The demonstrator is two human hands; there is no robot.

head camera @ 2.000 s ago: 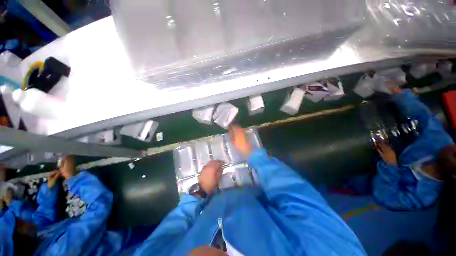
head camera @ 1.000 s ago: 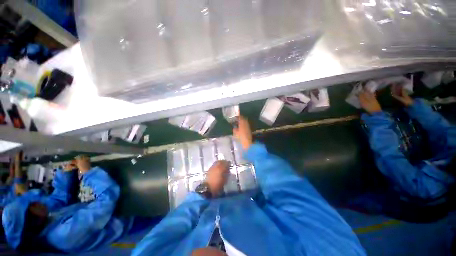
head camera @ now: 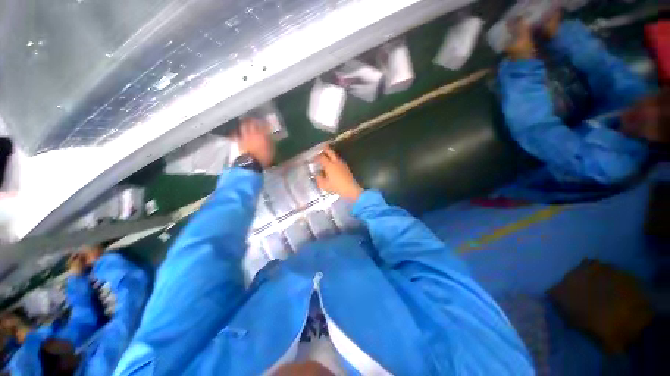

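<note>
A clear blister tray [head camera: 283, 220] with two rows of pale, palm-sized units lies in front of me, partly hidden by my smock and sleeves. My right hand [head camera: 336, 175] is at the tray's far right corner, its fingertips on or just over a unit there; its grip is unclear. My left hand [head camera: 256, 142], blurred, with a dark watch on the wrist, reaches beyond the tray over the green belt. It is beside or touching a white carton [head camera: 274, 121]; I cannot tell whether it holds it. More white cartons [head camera: 327, 104] lie on the belt to the right.
A white shelf edge [head camera: 242, 92] with glossy clear trays [head camera: 110, 66] runs above the belt. A worker in blue [head camera: 547, 121] sits right, handling white pieces; another worker's arms [head camera: 117, 286] are at lower left. A brown object [head camera: 602, 301] is on the blue floor.
My view has turned and shifted. My left hand has left the tray and moved out over the belt. My right hand has come back from the belt to the tray's far right corner.
</note>
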